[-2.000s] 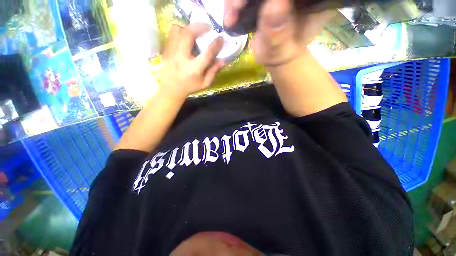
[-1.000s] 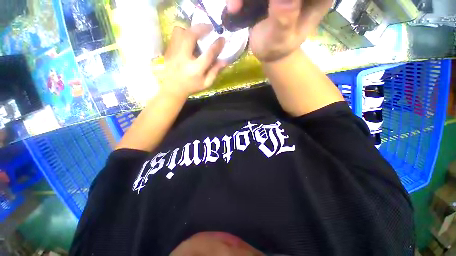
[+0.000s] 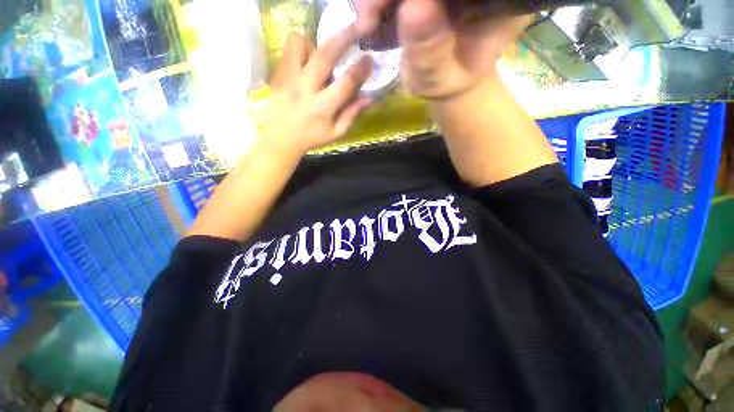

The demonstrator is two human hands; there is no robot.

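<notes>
A round white part (image 3: 381, 71) lies on the yellow pad (image 3: 392, 119) at the top centre, overexposed and partly covered by my hands. My left hand (image 3: 310, 100) is at its left side with thumb and fingers on it. My right hand (image 3: 447, 52) is at its right and above, closed around a dark electric screwdriver (image 3: 491, 10). The screwdriver's body runs off to the upper right and is cut by the top edge. Its bit and the point of contact are hidden.
Silver-grey metallic parts (image 3: 563, 48) lie right of my right hand. Blue crates hang below the bench edge, the right one (image 3: 684, 201) with stacked black-white parts (image 3: 599, 165), another (image 3: 96, 265) at the left. Printed sheets (image 3: 88, 121) cover the bench's left.
The screwdriver tilted towards upright a second ago and now lies flatter, pointing to the right. The thin dark rod seen over the white part no longer shows. My left hand stays at the part.
</notes>
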